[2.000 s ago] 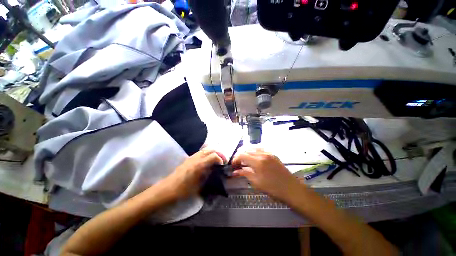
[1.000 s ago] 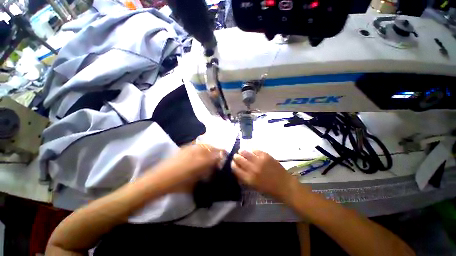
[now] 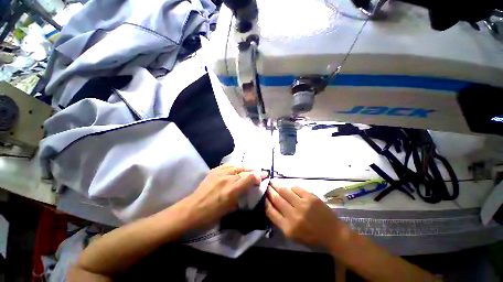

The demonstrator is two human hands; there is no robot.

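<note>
A light grey garment panel (image 3: 132, 165) with dark seam lines lies left of the needle. A black panel (image 3: 201, 118) is joined to it, and more black cloth (image 3: 245, 217) bunches under my hands. My left hand (image 3: 223, 193) pinches the grey and black cloth at its edge, just in front of the presser foot. My right hand (image 3: 300, 215) holds the black cloth edge beside it, fingertips close to my left hand's. A thin black strip (image 3: 272, 157) runs from my fingertips up toward the needle area of the white sewing machine (image 3: 386, 96).
Tangled black strips (image 3: 424, 165) lie right of the needle. A yellow-green tool (image 3: 353, 190) and a blue-white stick (image 3: 367, 191) lie beside them. A ruler-marked band (image 3: 397, 226) runs along the table's front. A beige machine (image 3: 19, 121) stands at left.
The view has moved closer to the machine. My hands have come together at the cloth edge, and grey cloth now shows between them over the black. The black strip stands straighter.
</note>
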